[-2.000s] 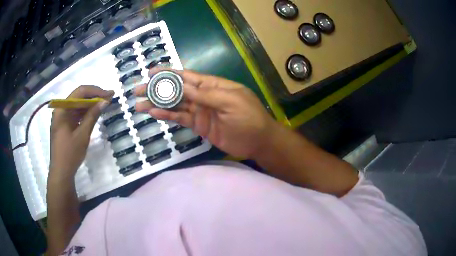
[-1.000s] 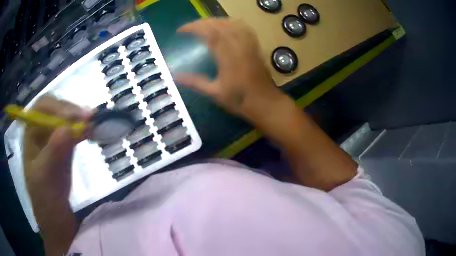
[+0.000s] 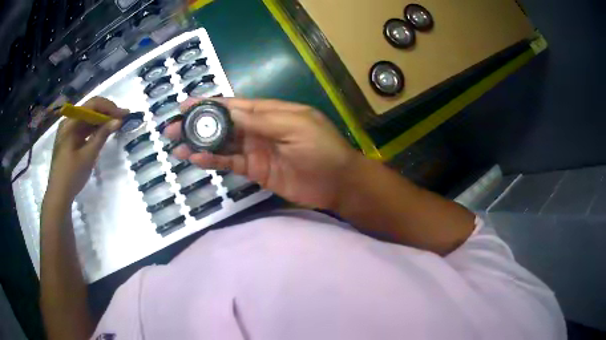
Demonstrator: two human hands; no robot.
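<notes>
My right hand (image 3: 286,146) holds a round speaker driver (image 3: 206,127) by its black rim over the white tray, its silver centre facing up. My left hand (image 3: 83,143) holds the yellow probe (image 3: 83,113) between thumb and fingers, above the tray's left part. Another driver (image 3: 133,122) shows at my left fingertips; whether the fingers touch it or it stands in a tray slot, I cannot tell. The white tray (image 3: 116,229) holds rows of drivers standing on edge. My right hand hides part of the rows.
Three loose drivers lie on the cardboard sheet (image 3: 458,50) at the upper right. A green mat (image 3: 266,56) edged in yellow tape (image 3: 319,76) lies between tray and cardboard. Clear plastic blister trays (image 3: 100,50) with dark parts are at the upper left. A thin wire shows at the far left.
One second ago my right hand was empty over the mat; now it holds a driver over the tray. The large driver at my left hand has left that place. The cardboard shows one driver fewer.
</notes>
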